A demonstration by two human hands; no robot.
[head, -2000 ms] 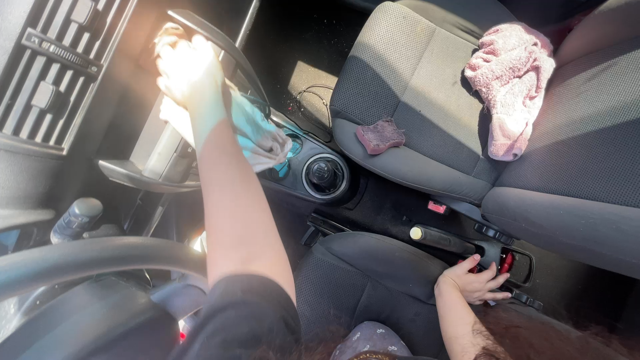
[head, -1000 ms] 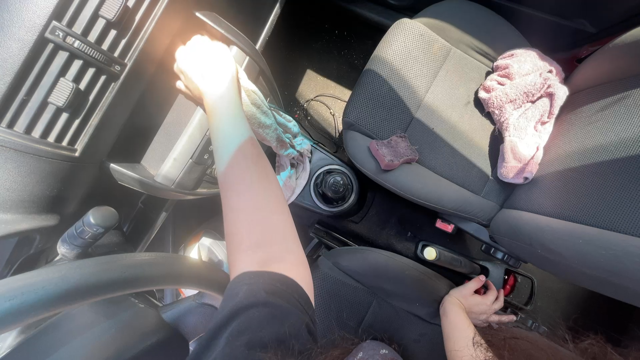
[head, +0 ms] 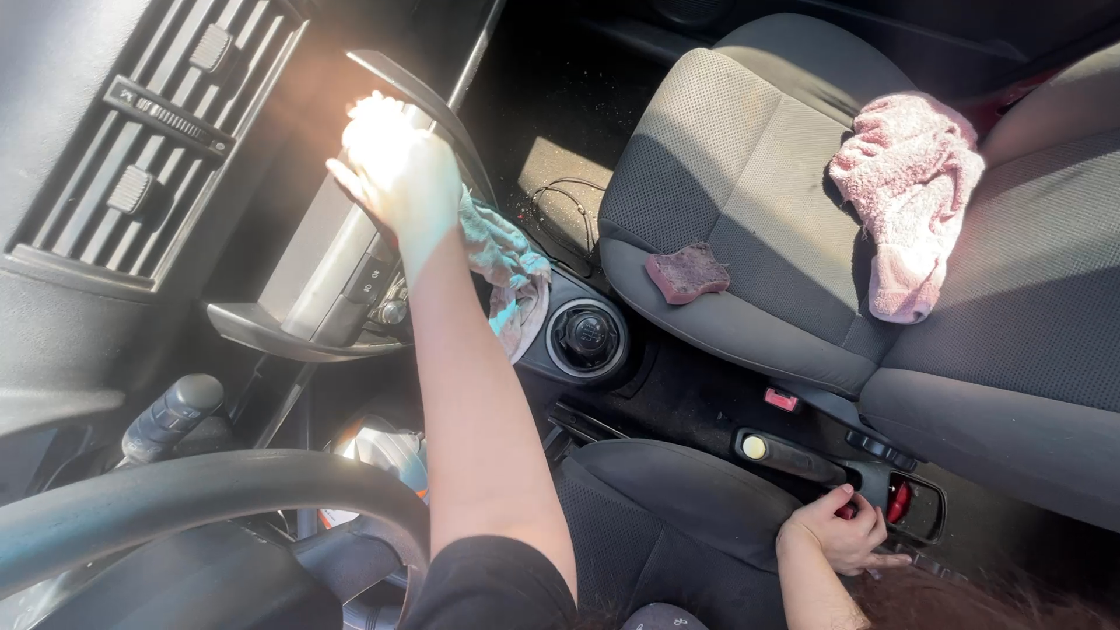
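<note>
My left hand (head: 398, 166) reaches onto the car's center dashboard panel (head: 302, 262), its fingers washed out by sunlight and the thumb held apart. A blue and whitish cloth (head: 516, 267) trails from beneath this hand toward the gear shift knob (head: 586, 337); the hold itself is partly hidden. Beside the rear part of the handbrake lever (head: 796, 457) rests my right hand (head: 844, 529), fingers bent and spread, with nothing visible held. A red item (head: 899, 502) lies in the console tray near its fingertips. On the passenger seat are a pink sponge (head: 687, 273) and a pink towel (head: 910, 201).
The steering wheel (head: 210, 477) and a control stalk (head: 172, 418) occupy the lower left. Air vents (head: 166, 144) are at upper left. A thin cable (head: 564, 197) lies in the passenger footwell. The driver's seat (head: 674, 507) is below the console.
The left hand remains at the dashboard panel, its thumb now more visibly apart. The cloth's hanging part has shifted and spread toward the gear knob. The right hand stays near the handbrake.
</note>
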